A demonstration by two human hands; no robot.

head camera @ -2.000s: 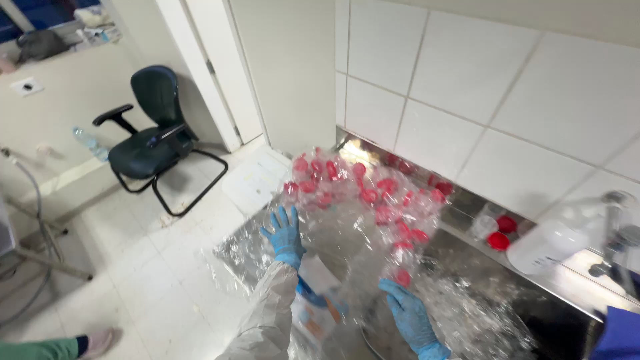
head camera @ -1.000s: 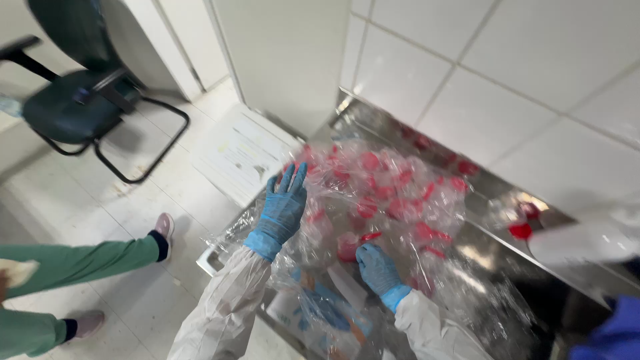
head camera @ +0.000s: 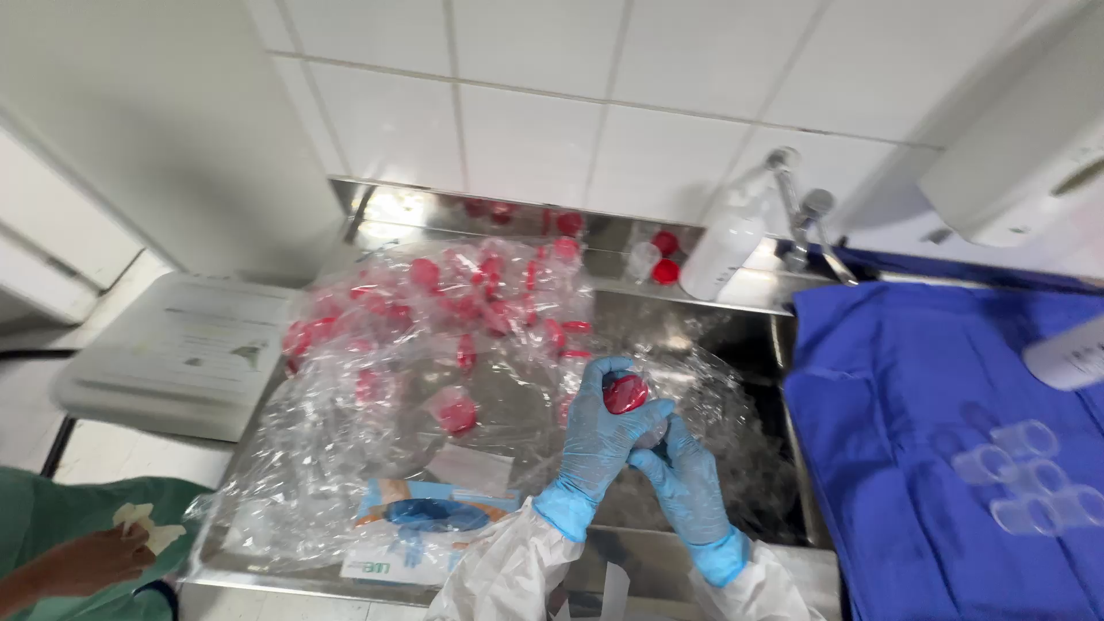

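Observation:
Blue gloves cover both hands. My left hand grips a red screw cap between thumb and fingers, over the steel sink counter. Just to its right, my right hand has its fingers around a clear plastic cup, mostly hidden by the fingers. Whether cap and cup touch cannot be told. Left of the hands, a large clear plastic bag lies spread on the counter, with several red-capped clear containers in and around it. Several uncapped clear cups stand on a blue cloth at the right.
A glove box lies under the bag's near edge. A white bottle stands by the tap, near a few red-capped items. Another white bottle is at the right edge. A person's hand shows at lower left, near a white lid.
My hands have come together, away from the bag, and now hold a red cap and a clear cup. My left hand was open over the bag earlier. The view has swung right.

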